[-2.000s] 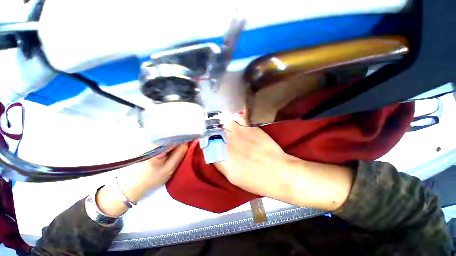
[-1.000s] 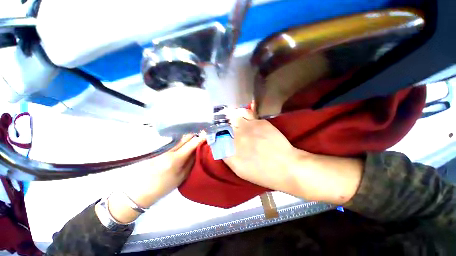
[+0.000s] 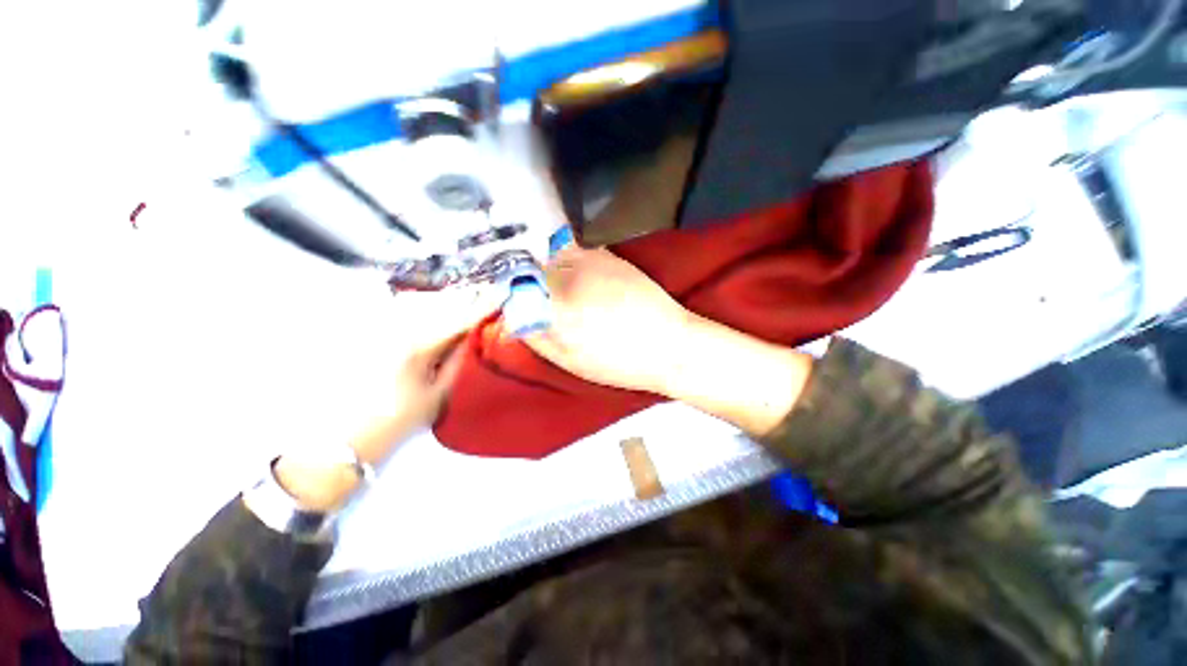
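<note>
A dark-red garment piece lies under the white sewing machine head and spreads to the right past the dark slab. The presser foot with its grey-blue block stands over the red cloth's upper left edge. My left hand, blurred, is at the cloth's left edge, left of the foot; its fingertips are hard to make out. My right hand lies on the cloth just right of the foot, pressing it, fingertips close to the needle area. The needle itself is not clear.
A dark glossy slab with a gold-brown edge and a wide black strap are on the machine head. Black snips lie to the right. A dark-red heap with white strips is at the far left. A graduated strip runs along the front edge.
The view has shifted and pulled back, showing more table at left and right. Both hands stay beside the foot on the red cloth. The curved metal bar no longer shows at the left.
</note>
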